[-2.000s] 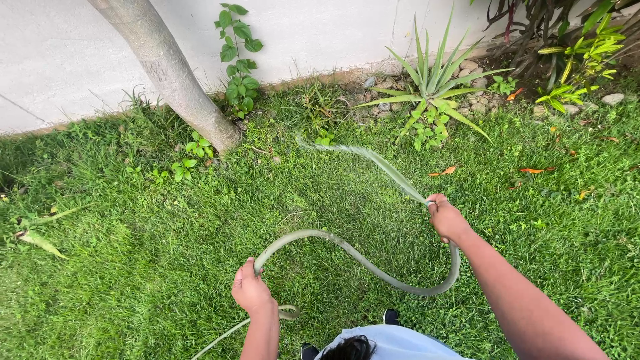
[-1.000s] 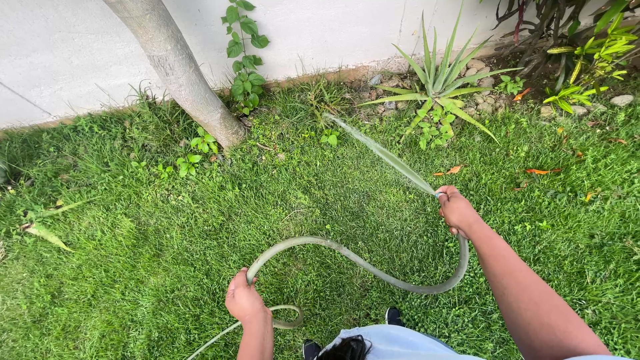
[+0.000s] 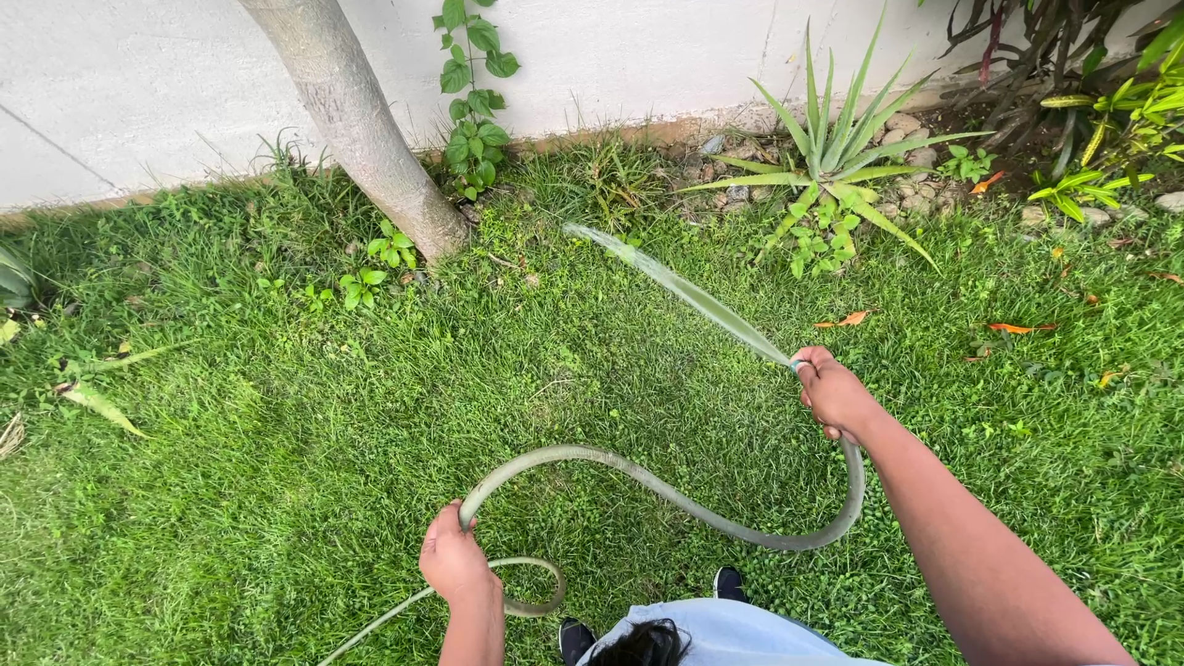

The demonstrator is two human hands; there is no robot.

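A greenish translucent garden hose [image 3: 675,497] hangs in an S-shaped curve between my two hands. My right hand [image 3: 835,393] grips it close to its mouth, the thumb at the opening. From there a flattened jet of water [image 3: 689,294] shoots up and left over the lawn. Lower left, my left hand [image 3: 458,558] is closed around another stretch of the hose, which loops below it and runs out at the bottom edge.
Grass [image 3: 370,444] covers the ground. A leaning tree trunk [image 3: 365,129] stands before a white wall [image 3: 629,60]. An aloe-like plant [image 3: 832,157] grows among stones [image 3: 911,190], with leafy shrubs [image 3: 1101,120] at the right. My dark shoes [image 3: 729,584] show below.
The water jet now points more steeply up and left, and is straighter than the wavy stream of two seconds ago. Both hands keep their hold on the hose.
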